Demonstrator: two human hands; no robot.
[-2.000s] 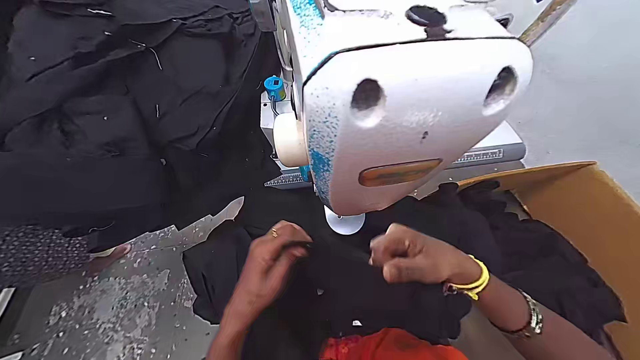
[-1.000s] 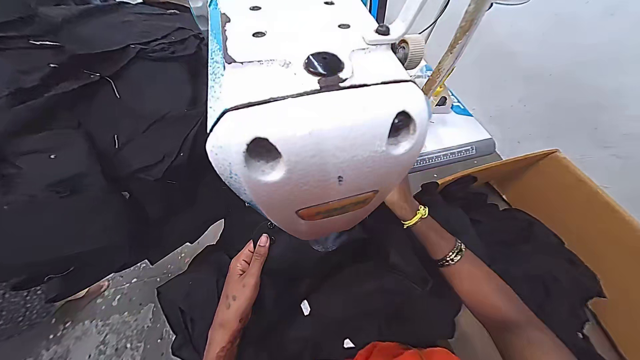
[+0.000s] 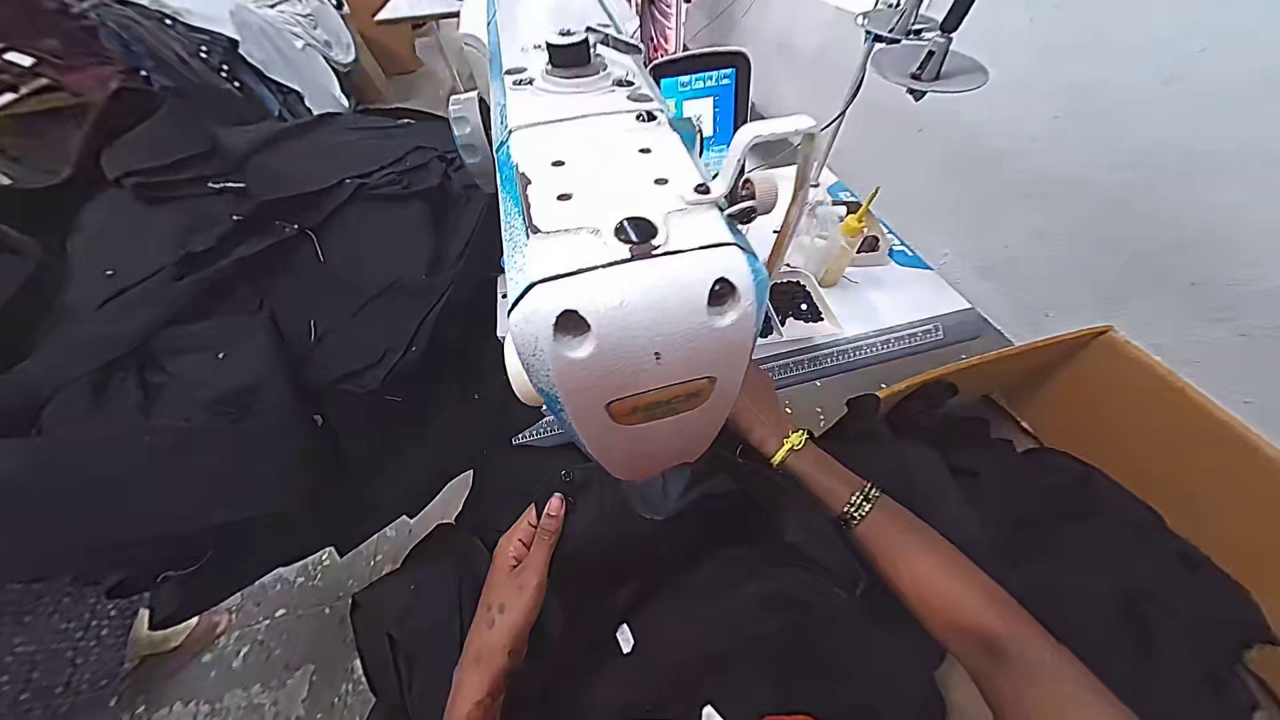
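A white and blue Jack sewing machine (image 3: 640,350) fills the middle of the head view. Black cloth (image 3: 740,600) lies under its head and spreads toward me, with small white tags on it. My left hand (image 3: 530,545) grips the cloth's edge left of the machine head, thumb on top, beside a small dark button (image 3: 567,476). My right hand (image 3: 762,412) reaches behind the right side of the machine head; its fingers are hidden, so its hold cannot be told. The needle area is out of sight behind the head.
Black garments (image 3: 250,300) are heaped at left. A cardboard box (image 3: 1140,430) with black cloth stands at right. Behind are a tray of dark buttons (image 3: 800,302), a yellow-tipped bottle (image 3: 845,245), a lit control panel (image 3: 708,105) and a thread stand (image 3: 925,68).
My right hand has moved from the cloth in front of the machine to behind the right side of its head. My left hand has opened out from a closed pinch. The view has shifted noticeably.
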